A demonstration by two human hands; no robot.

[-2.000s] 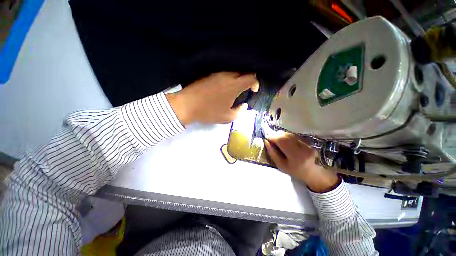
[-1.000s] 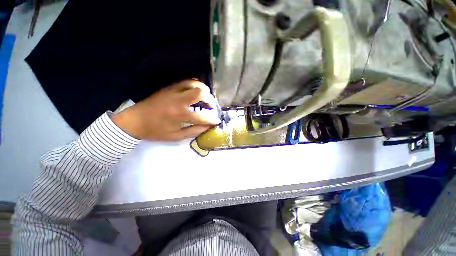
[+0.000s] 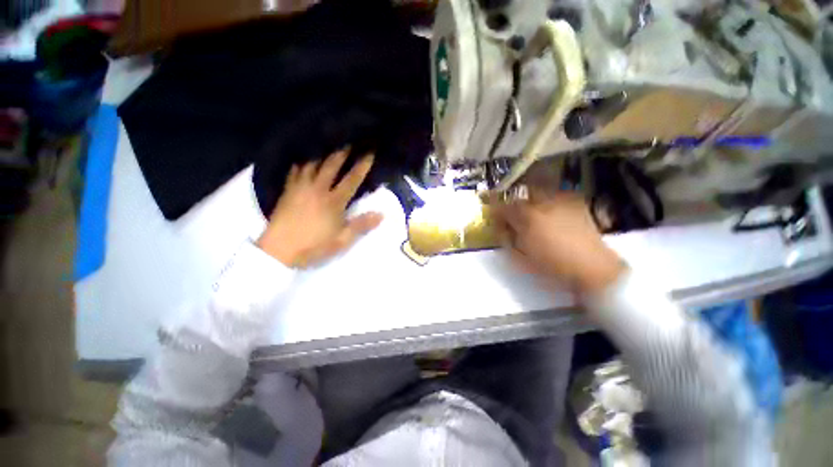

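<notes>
The black cloth garment piece (image 3: pixel 219 109) lies on the white table left of the sewing machine, with an angular corner toward the left. My left hand (image 3: pixel 320 214) lies on its near edge, fingers spread, holding nothing. A narrow dark strip end (image 3: pixel 402 193) shows beside the brass-yellow machine bed (image 3: pixel 448 228). The area under the machine head (image 3: pixel 466 100) is brightly lit and glares. My right hand (image 3: pixel 553 237) is blurred at the right end of the yellow bed, below the cream curved bar (image 3: pixel 557 82); its fingertips are unclear, so I cannot tell if it holds anything.
Black looped scissor handles (image 3: pixel 630 193) lie on the bed right of my right hand. A blue tape strip (image 3: pixel 98 191) runs along the table's left edge. The grey front edge (image 3: pixel 411 340) is above my lap. A blue bag (image 3: pixel 749 347) is below at the right.
My left hand has opened and moved left from the needle area. My right hand has come into view at the bed. The view has shifted, showing more of the table's left side.
</notes>
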